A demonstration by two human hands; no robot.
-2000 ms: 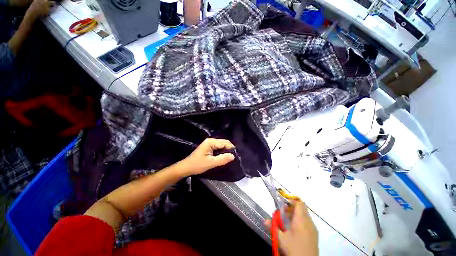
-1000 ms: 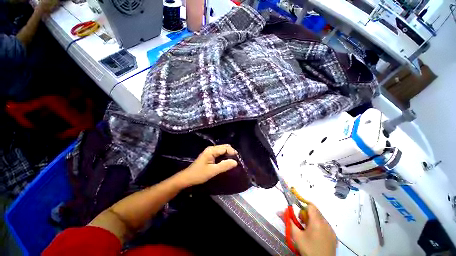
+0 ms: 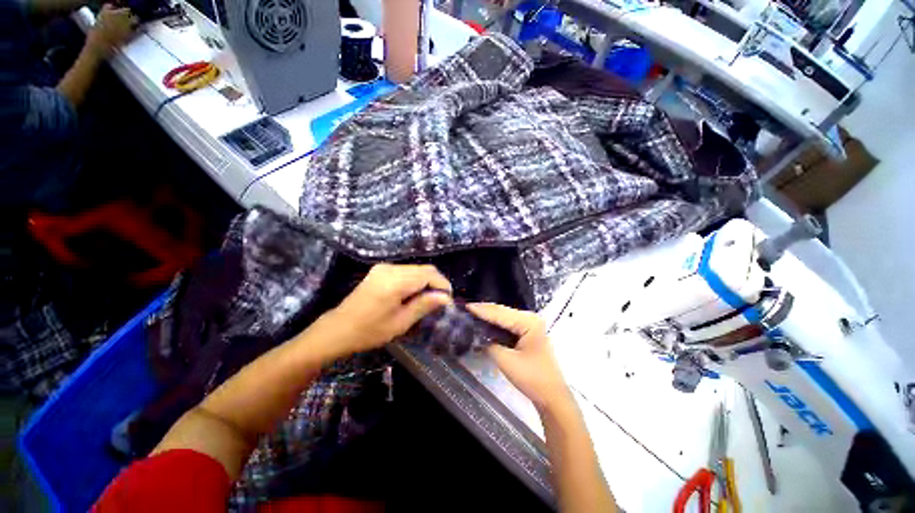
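Note:
The plaid jacket shell lies on the white table, its dark lining showing at the near side. My left hand grips the jacket's hem edge near the table's front edge. My right hand pinches the same edge a little to the right. A fuzzy plaid part of the hem shows between the hands; the exact fold is blurred. The scissors, with red and yellow handles, lie on the table at the lower right, away from my hands.
The white sewing machine stands at right. A thin silver tool lies beside the scissors. A blue bin with dark and plaid cloth is at lower left. A ruler strip runs along the table edge. Another person's arm is at upper left.
The scissors have left my right hand and lie on the table. My right hand has moved left onto the hem beside my left hand. The hem edge is now turned up, plaid side showing.

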